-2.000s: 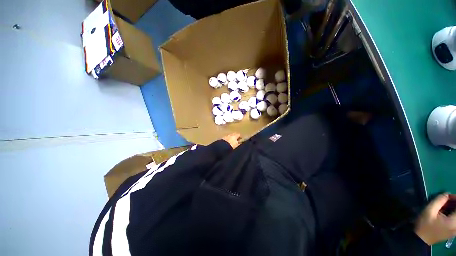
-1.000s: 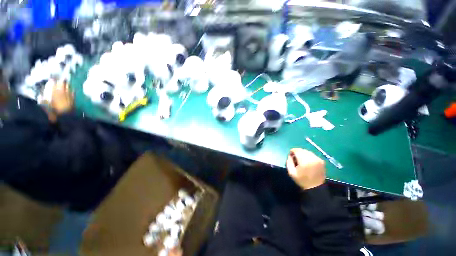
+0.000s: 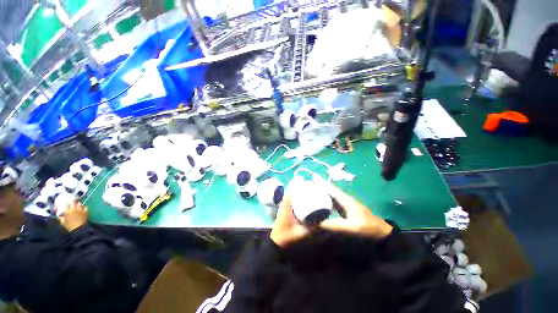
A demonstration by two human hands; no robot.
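A white camera head (image 3: 311,198) with a dark oval face turned down is held between my two hands just above the front edge of the green bench (image 3: 226,211). My left hand (image 3: 286,223) is on its left side. My right hand (image 3: 361,215) is on its right side, fingers reaching under it. Part of the camera is hidden by my fingers. A white pan-tilt camera (image 3: 270,192) lies just left of my hands, and another (image 3: 245,177) stands behind it. A white cable (image 3: 306,160) loops behind them.
A black electric screwdriver (image 3: 401,131) hangs right of my hands. Many white cameras (image 3: 137,177) and a yellow-handled tool (image 3: 155,208) are at the left, beside another person's hand (image 3: 74,215). Open cartons (image 3: 183,287) stand below the bench. An orange object (image 3: 506,120) lies far right.
The view has swung up to the bench. My left hand has come up from the carton. Both hands are now together around a white camera head. The pen-like tool no longer shows.
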